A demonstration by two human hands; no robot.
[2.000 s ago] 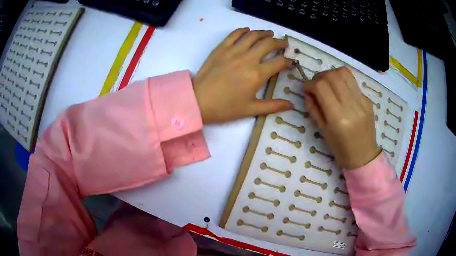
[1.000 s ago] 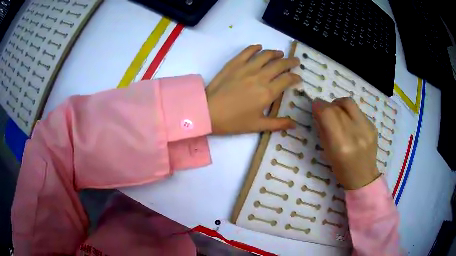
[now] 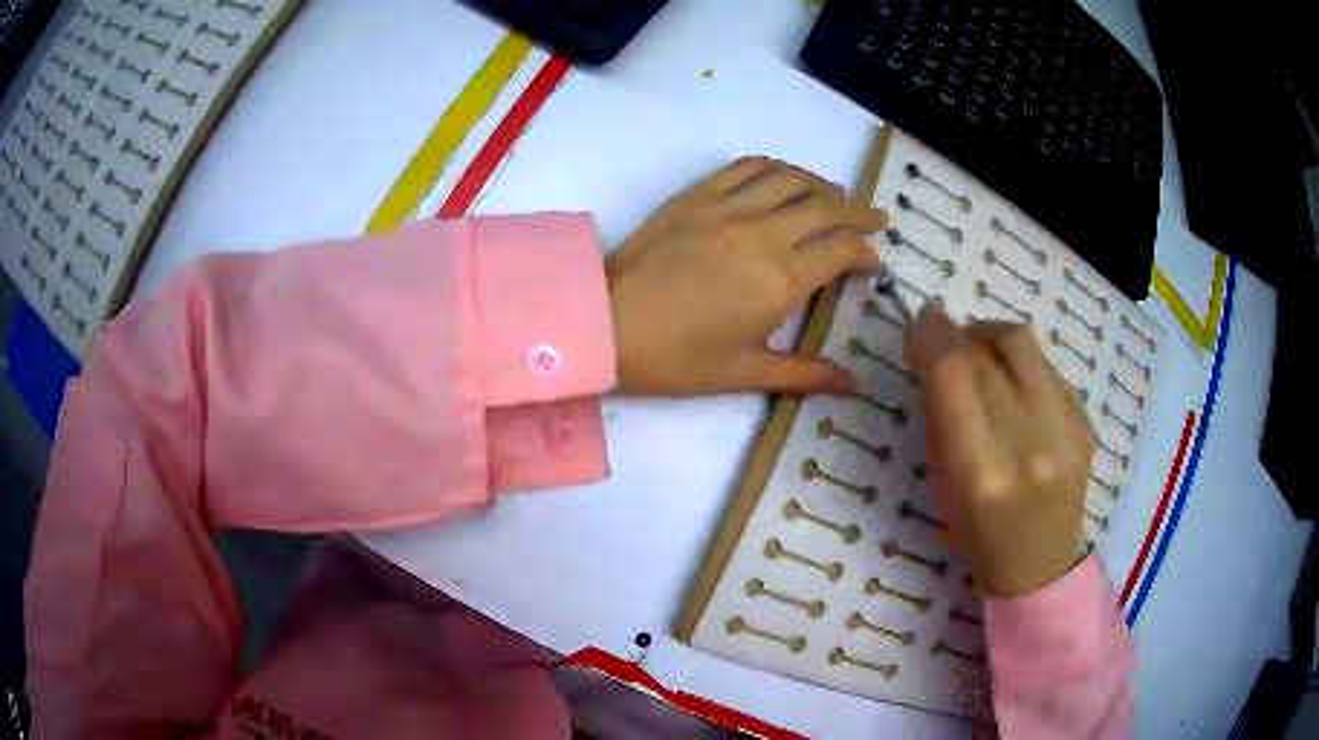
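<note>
The white fixture board (image 3: 804,521) with a tan edge and columns of dumbbell cutouts lies tilted in front of me. A few cutouts at its far left corner hold small dark parts (image 3: 913,172) in their left ends. My left hand (image 3: 745,282) is bare, with fingers apart, resting on the board's left edge near those parts. My right hand (image 3: 998,441) is over the board, fingers pinched on a thin metallic tool, perhaps tweezers (image 3: 900,301). The tool's tip is at a left cutout end beside my left fingers. My right hand hides several cutouts.
A black parts tray (image 3: 998,116) lies beyond the board, with more black trays (image 3: 1244,130) at far right and a dark one (image 3: 579,22) at the top. Another fixture board (image 3: 109,159) is at left. Yellow, red and blue tape lines mark the bench (image 3: 535,557).
The board, trays and tape appear lower and further right in view. The tool's tip has moved down the left column to a nearer cutout. My left hand has slid nearer along the board's edge.
</note>
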